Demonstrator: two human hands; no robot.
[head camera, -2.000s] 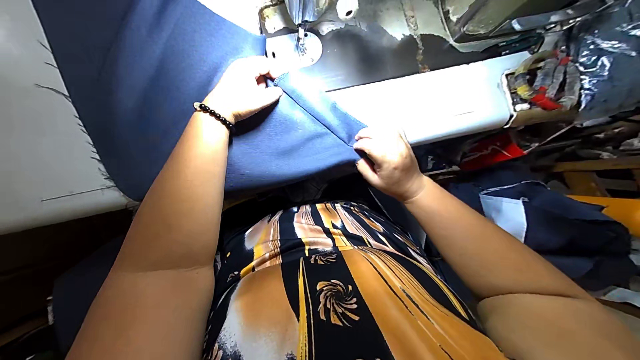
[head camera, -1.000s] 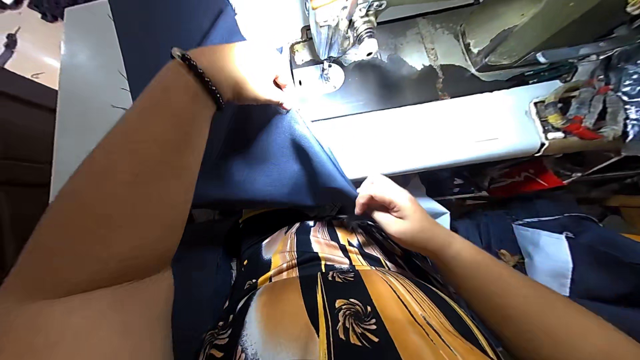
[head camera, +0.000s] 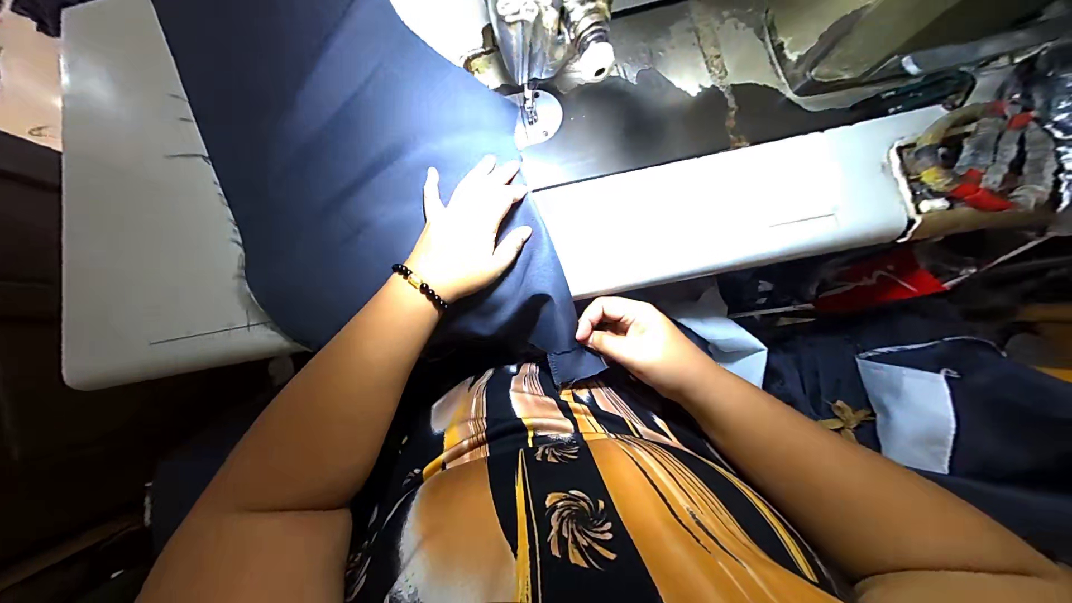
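A large piece of navy fabric (head camera: 335, 159) lies over the white sewing table and hangs off its front edge. My left hand (head camera: 473, 230), with a black bead bracelet at the wrist, rests flat on the fabric with its fingers spread, just below the needle. My right hand (head camera: 641, 339) pinches the fabric's edge near its lower corner, off the front of the table. The presser foot and needle (head camera: 529, 105) of the sewing machine (head camera: 544, 33) stand over the round needle plate (head camera: 544, 121), right beside the fabric's edge.
The white table edge (head camera: 720, 218) runs to the right, ending at an opening with red and yellow parts (head camera: 971, 180). More navy garments with a light blue piece (head camera: 909, 410) lie at the lower right. A red item (head camera: 879, 280) is under the table.
My left hand, earlier with its fingers gathered at the fabric's edge near the needle, now lies spread on the fabric. My right hand has come lower than two seconds ago.
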